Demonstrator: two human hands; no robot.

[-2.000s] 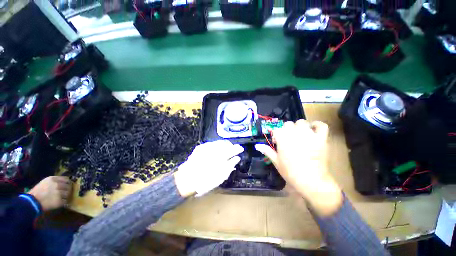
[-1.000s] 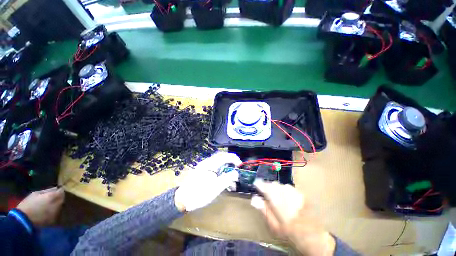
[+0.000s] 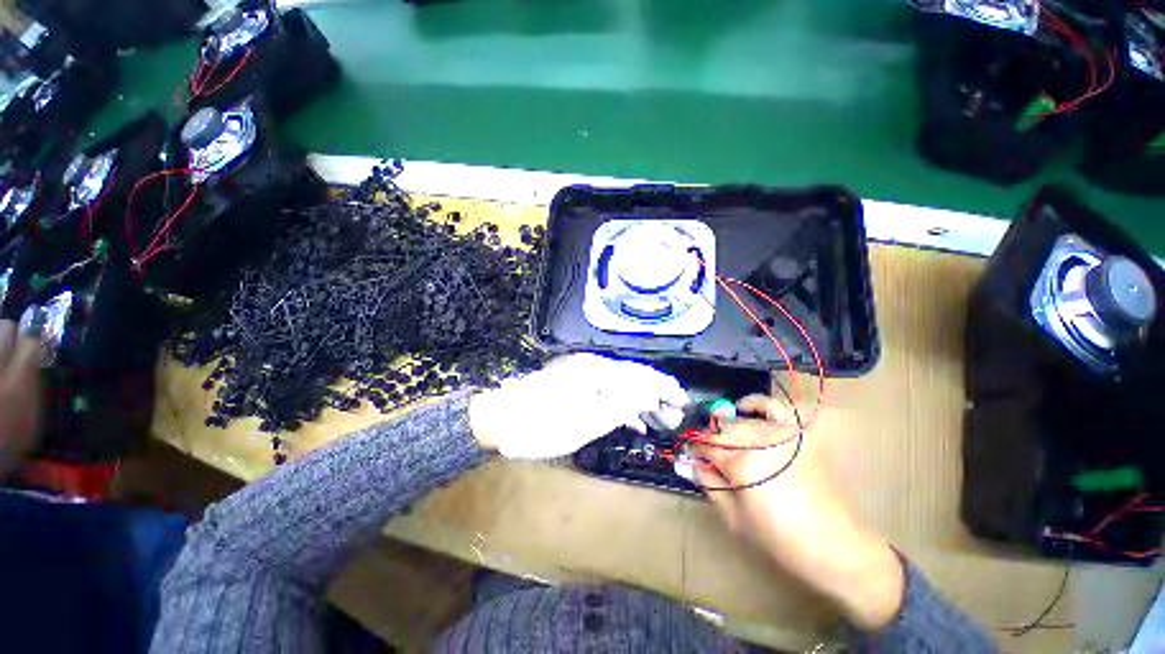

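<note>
The front cabinet half (image 3: 799, 348) lies open behind my hands with the silver speaker driver (image 3: 650, 276) in its left part. Red and dark speaker wires (image 3: 818, 364) loop from the driver over my right hand. The rear shell (image 3: 613, 470) lies nearer me, partly covered by my hands. My left hand (image 3: 575, 406), in a white glove, reaches over the shell with fingertips together; what they hold is unclear. My right hand (image 3: 767, 479) has its fingers closed on the wires at the shell. A small green component (image 3: 722, 409) shows between my hands.
A pile of small black plastic fittings (image 3: 383, 300) lies left. Opened speaker units stand at left (image 3: 211, 153) and right (image 3: 1073, 383). The green conveyor belt (image 3: 575, 90) runs behind the bench (image 3: 920, 447). Another person's hand (image 3: 18, 383) is at the left edge.
The circuit board seen in my hands earlier is no longer clearly visible. My right hand has moved up to the wires and my left hand right. The view has shifted; the neighbour's hand is higher.
</note>
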